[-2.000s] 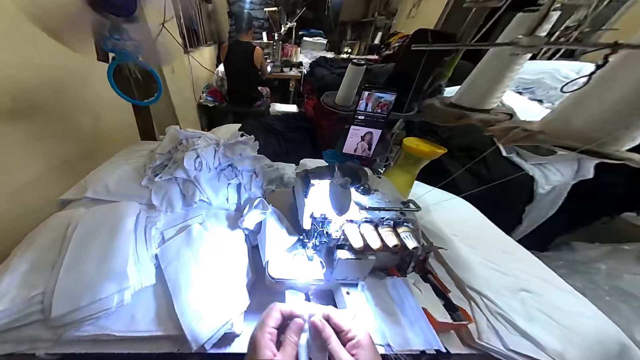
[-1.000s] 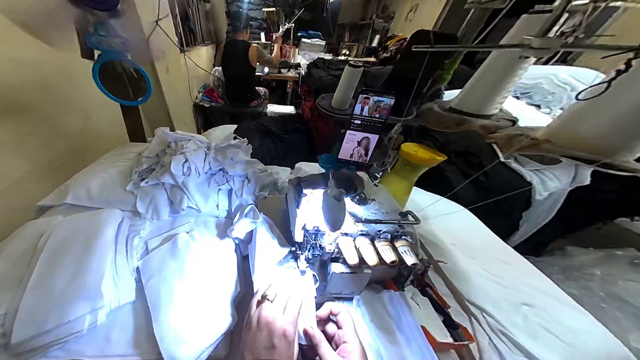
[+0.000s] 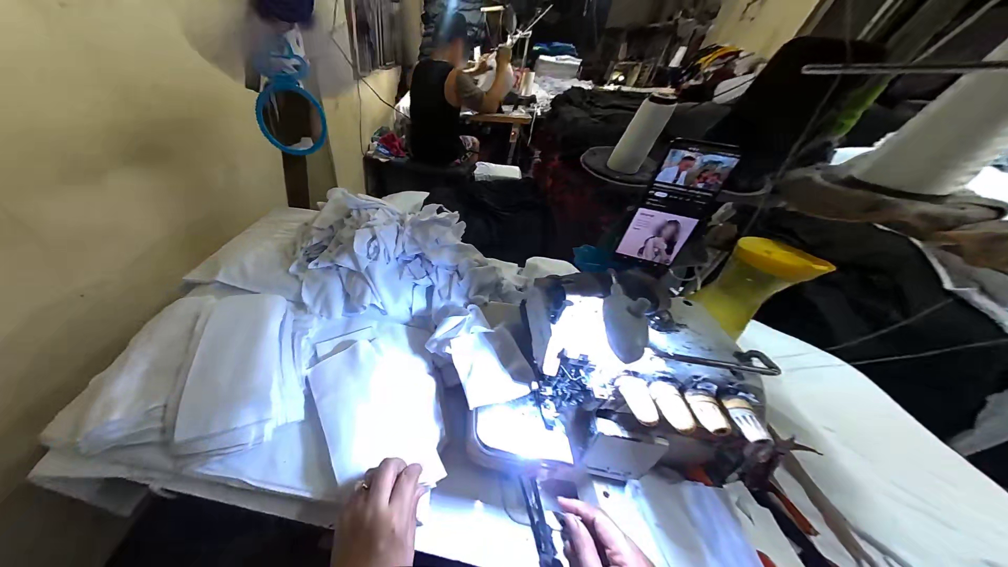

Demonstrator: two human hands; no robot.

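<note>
My left hand, with a ring on one finger, rests on the lower edge of a stack of white cut fabric pieces. Whether its fingers pinch a piece cannot be told. To the right, my right hand is partly cut off by the lower frame edge, beside a dark strip below the machine's plate; its grip is unclear. An overlock sewing machine stands lit just beyond my hands. A white fabric piece lies at the left of its needle area.
Folded white fabric stacks and a crumpled white heap lie left. A phone stands behind the machine near a yellow plastic container. Thread cones stand further back. A person sits at another table.
My hands, together in front of the machine two seconds ago and at its needle area one second ago, are now apart. The left one has moved left onto the fabric stack.
</note>
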